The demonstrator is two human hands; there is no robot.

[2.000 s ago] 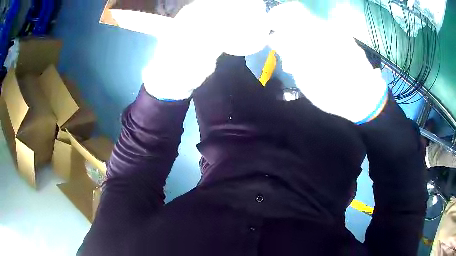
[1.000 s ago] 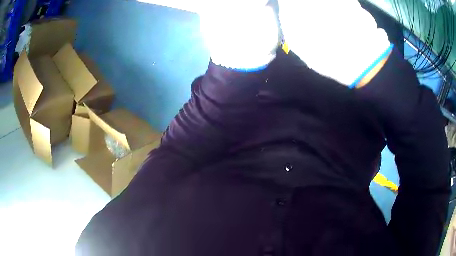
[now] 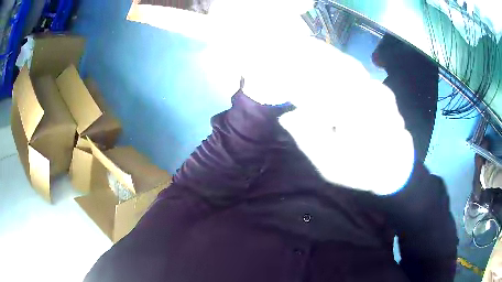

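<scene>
My left hand (image 3: 250, 60) wears a white glove and shows at the upper middle, badly overexposed. My right hand (image 3: 358, 126) is also in a white glove, right of centre in front of my dark shirt. The two gloves merge into one white glare, so fingers and any thing between them are hidden. I cannot tell whether either hand holds something.
Open cardboard cartons (image 3: 52, 118) stand on the floor at left. Another carton (image 3: 165, 15) shows at the top. Blue crates are at the upper left. The green bench (image 3: 410, 33) with black leads (image 3: 462, 82) hanging over its edge is at upper right. A stool base (image 3: 483, 220) is at right.
The right glove has moved down and the left glove is lower in view. The bench edge and the carton at the top have come back into view.
</scene>
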